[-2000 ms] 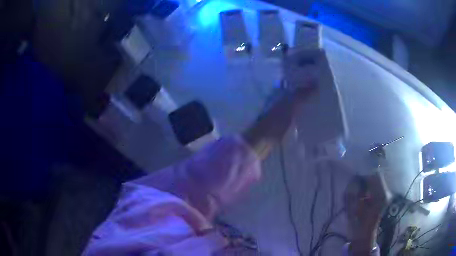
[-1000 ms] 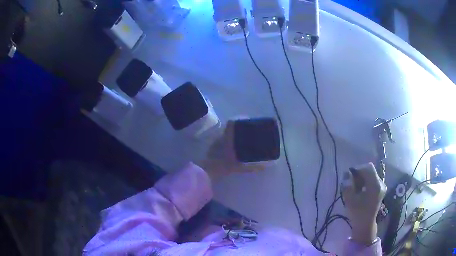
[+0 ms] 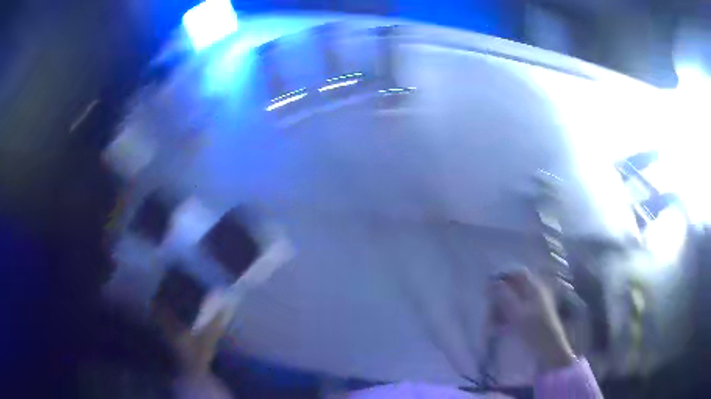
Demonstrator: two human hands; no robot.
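Note:
The view is strongly blurred. My left hand (image 3: pixel 193 343) is at the lower left, around the near side of a projector (image 3: pixel 210 310) with a white body and dark face, at the bench's left edge. My right hand (image 3: pixel 530 312) is at the lower right, fingers curled, with a dark thing at the fingertips that looks like a power cable end. A thin dark lead (image 3: pixel 489 354) runs up towards this hand.
Two dark-faced projectors (image 3: pixel 230 241) stand beside the held one. Several projectors stand blurred at the bench's back. Metal tools (image 3: pixel 553 241) lie right of centre. A bright glare and powered units (image 3: pixel 663 226) are at the right. Cables run down the middle.
My left hand has carried the projector from the back to the near middle, then left beside the others. My right hand stays low at the right. The view has turned.

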